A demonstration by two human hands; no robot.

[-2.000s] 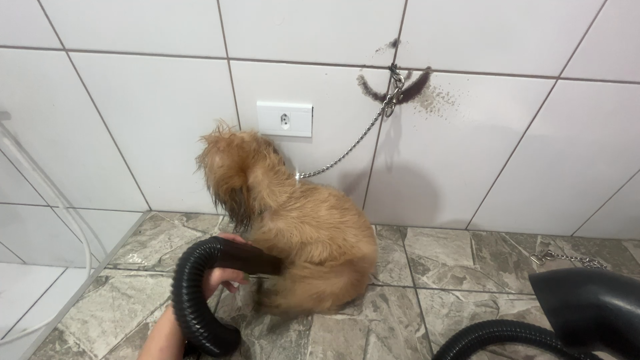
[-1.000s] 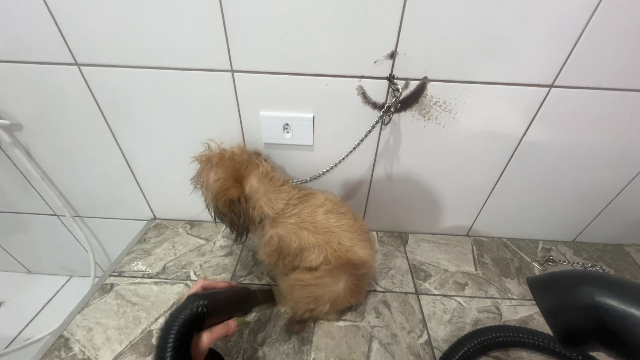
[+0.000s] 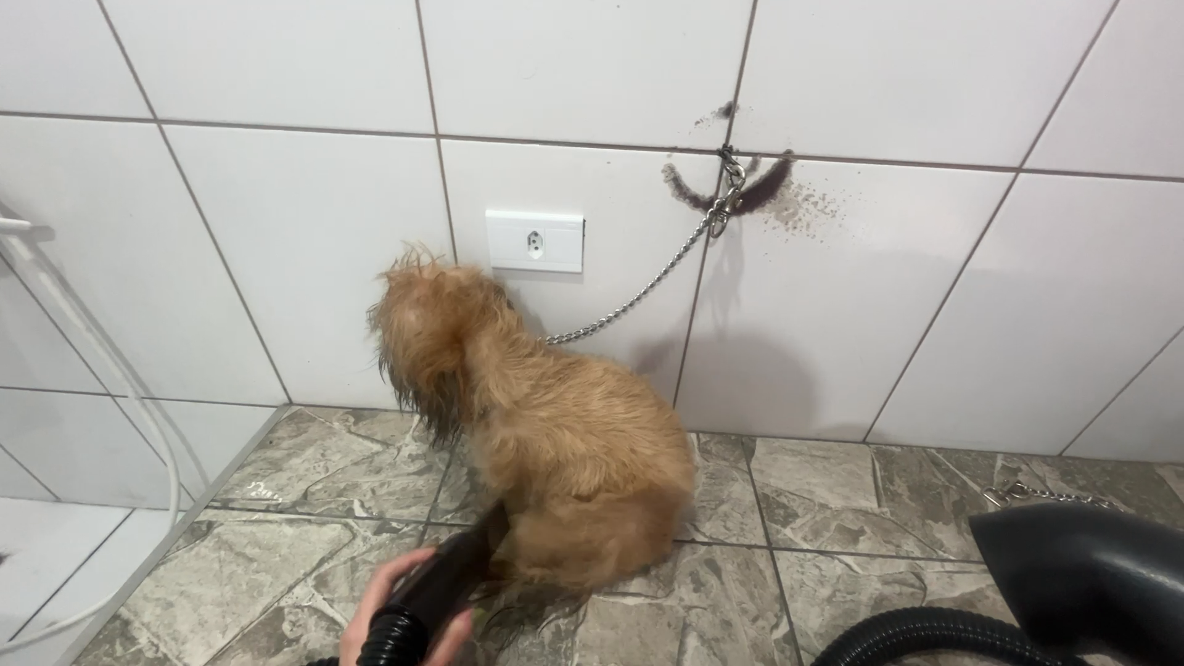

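Observation:
My left hand [image 3: 393,601], at the bottom left of centre, is closed around the black nozzle [image 3: 453,564] of a ribbed dryer hose [image 3: 393,638]. The nozzle's tip is at the dog's underside, partly hidden by fur. The small tan dog [image 3: 583,444] sits on the stone-patterned tiled surface, its damp-looking head turned to the left, toward the wall. A metal chain [image 3: 638,298] runs from its neck to a fixing on the white tiled wall. My right hand is out of view.
A black flared duct [image 3: 1082,573] and another length of ribbed hose [image 3: 925,636] lie at the lower right, near a second chain [image 3: 1054,496]. A wall socket [image 3: 535,242] is above the dog. A white hose [image 3: 139,407] hangs at the left, past the surface's edge.
Compared with one second ago, the nozzle has moved right and up, closer under the dog's body. The dog stays seated in about the same place.

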